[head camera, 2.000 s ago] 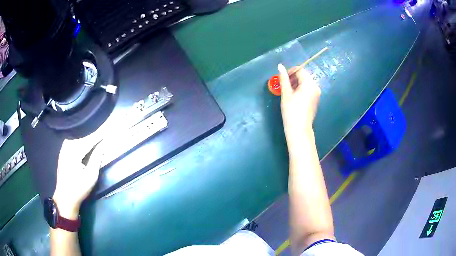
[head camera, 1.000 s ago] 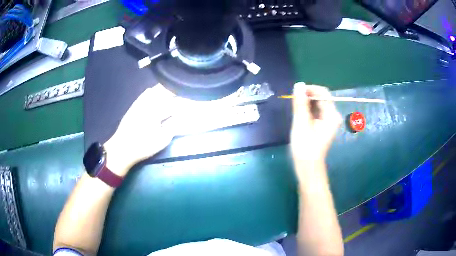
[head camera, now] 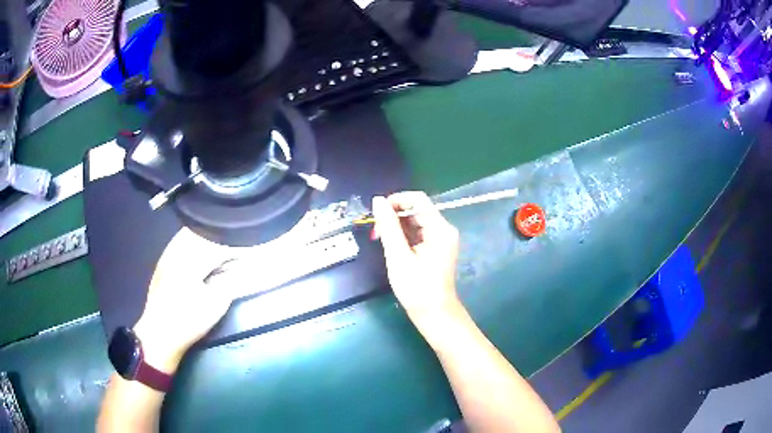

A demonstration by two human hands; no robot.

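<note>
My right hand (head camera: 421, 249) holds a thin pale stick (head camera: 478, 200) between thumb and fingers. Its orange tip is near the right end of a silver strip fixture (head camera: 337, 216) on the black pad (head camera: 118, 292); touching or apart, I cannot tell. A plain bright bar (head camera: 339, 252) lies beside the fixture, nearer to me. My left hand (head camera: 190, 283) rests at the left part of the fixture and bar under white glare; its fingertips are washed out, so its grip is unclear. An orange-red cap (head camera: 531, 220) sits on the mat, right of my right hand.
The black microscope (head camera: 241, 169) with its ring and clamp screws stands over the pad. Another strip fixture (head camera: 46, 254) lies left of the pad. A keyboard (head camera: 347, 72) and pink fan (head camera: 74, 38) are behind. A blue stool (head camera: 656, 313) stands beyond the curved front edge.
My right hand has moved from the red cap to the fixture's right end, bringing the stick along. My left hand stays by the fixture. The head view has shifted.
</note>
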